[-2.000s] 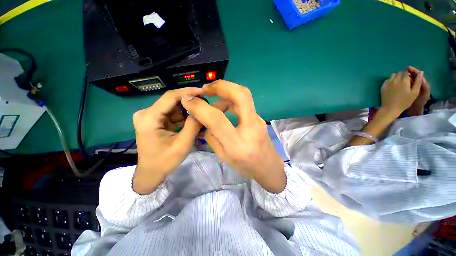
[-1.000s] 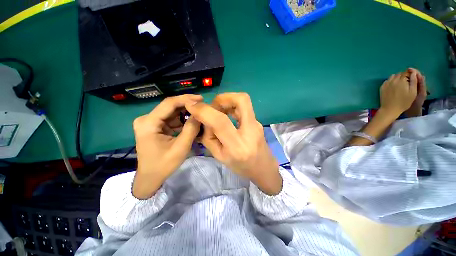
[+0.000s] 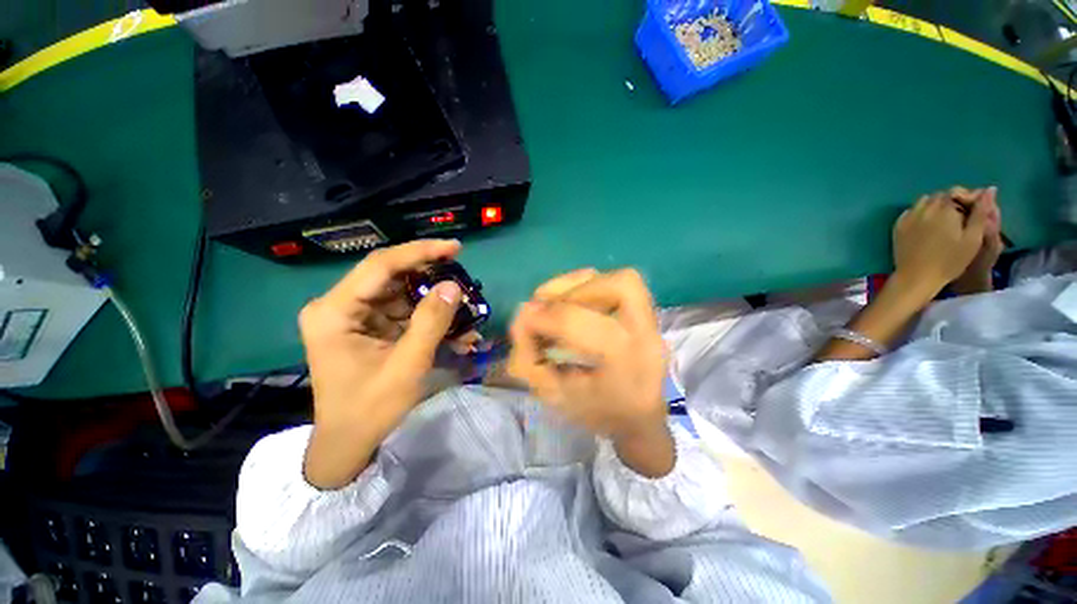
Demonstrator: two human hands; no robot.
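Observation:
My left hand [image 3: 378,348] holds a small black housing [image 3: 465,309] between thumb and fingers, above my lap near the bench's front edge. The housing has shiny spots inside and is partly covered by my thumb. My right hand [image 3: 591,348] is just to the right of it, apart from the housing, blurred, with fingers curled together. Whether it holds a tiny part cannot be told.
A black control box [image 3: 366,240] with red lights and a black plate [image 3: 390,148] stands ahead. A blue bin [image 3: 679,73] of small parts is at back right. A white equipment box [image 3: 47,277] is left. A parts tray [image 3: 130,537] is low left. A neighbour's hands [image 3: 945,242] are right.
My right hand has moved off the housing to the right, and more of the housing shows. The view has shifted, so the bench items sit slightly lower.

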